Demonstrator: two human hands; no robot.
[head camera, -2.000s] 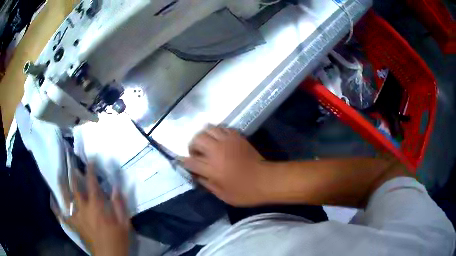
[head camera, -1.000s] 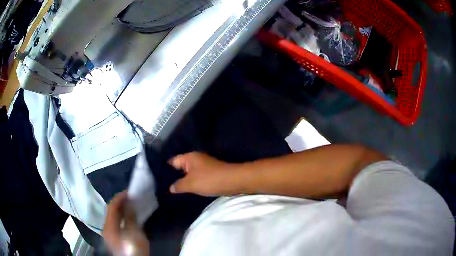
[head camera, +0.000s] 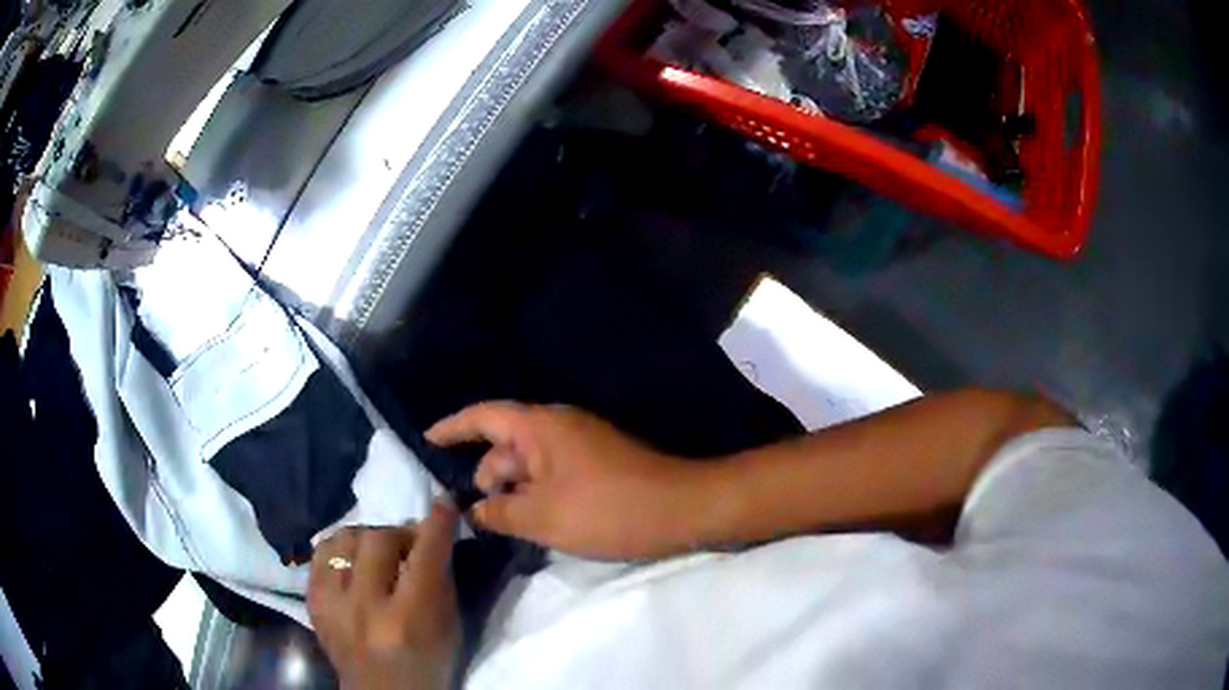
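White lining cloth (head camera: 243, 361) with stitched lines runs from under the sewing machine head (head camera: 97, 175) towards me. A dark cloth piece (head camera: 299, 465) lies against it. A dark strip (head camera: 371, 394) runs along the cloth's right edge from near the needle to my hands. My left hand (head camera: 391, 607), with a ring, pinches the white cloth's edge at the lower middle. My right hand (head camera: 573, 479) is just right of it, thumb and finger closed on the dark strip's edge. The fingertips nearly meet. More dark cloth hangs over the lap. The needle area is glaring and unclear.
A pale ruler strip (head camera: 465, 155) follows the table's front edge. A dark curved flat piece (head camera: 344, 47) lies under the machine arm. A red basket (head camera: 863, 159) with plastic bags stands on the floor at the upper right. A white sheet (head camera: 815, 357) lies beyond my right forearm.
The view has shifted, so machine and basket sit further up and left. My left hand has moved up and right to the cloth edge beside my right hand, which has closed on the edge.
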